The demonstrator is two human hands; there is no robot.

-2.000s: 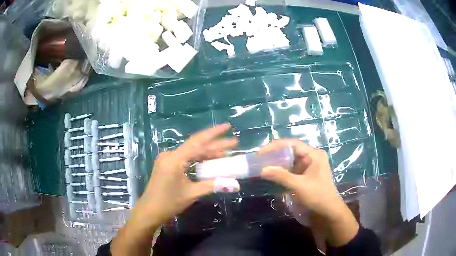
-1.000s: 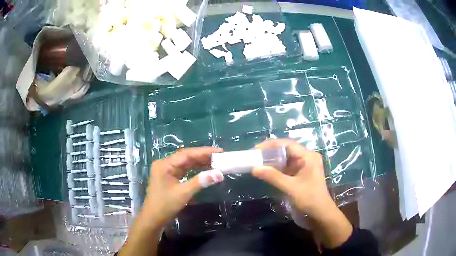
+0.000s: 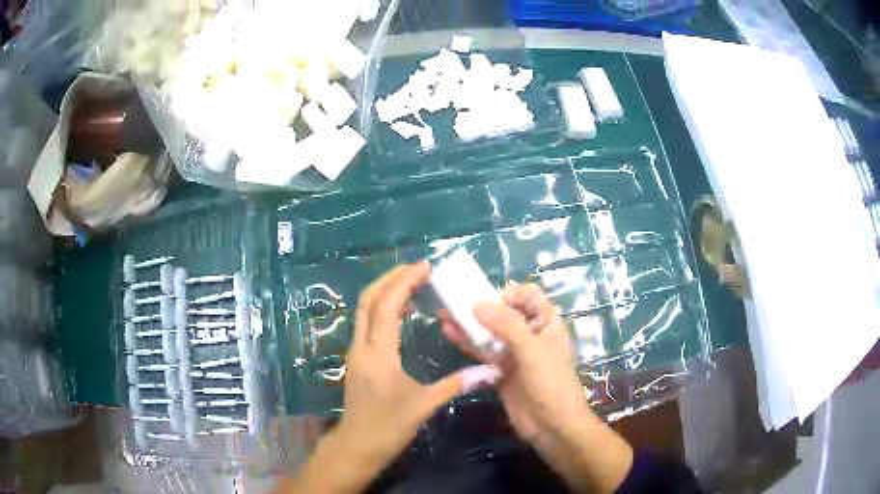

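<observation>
A white unit (image 3: 463, 288) is held tilted over the near middle of the clear blister tray (image 3: 386, 232). My right hand (image 3: 536, 362) grips its lower end, with the thumb on top. My left hand (image 3: 391, 362) is around its left side with fingers spread, the index fingertip near its upper end and the thumb, with a pale covering, near its lower end. Whether my left hand touches it is hard to tell. Two more white units (image 3: 589, 101) lie beyond the tray. The tray pockets show green through them.
A clear bag of foam blocks (image 3: 280, 106) stands at the back left, with small white pieces (image 3: 458, 96) beside it. A lined container (image 3: 58, 174) and a tray of rod parts (image 3: 183, 357) are left. A white sheet (image 3: 772, 193) and a tape roll (image 3: 714, 241) are right.
The unit has turned from level to steeply tilted, and the translucent part at its right end is no longer clearly seen. My right hand has moved left. My left hand has opened wider.
</observation>
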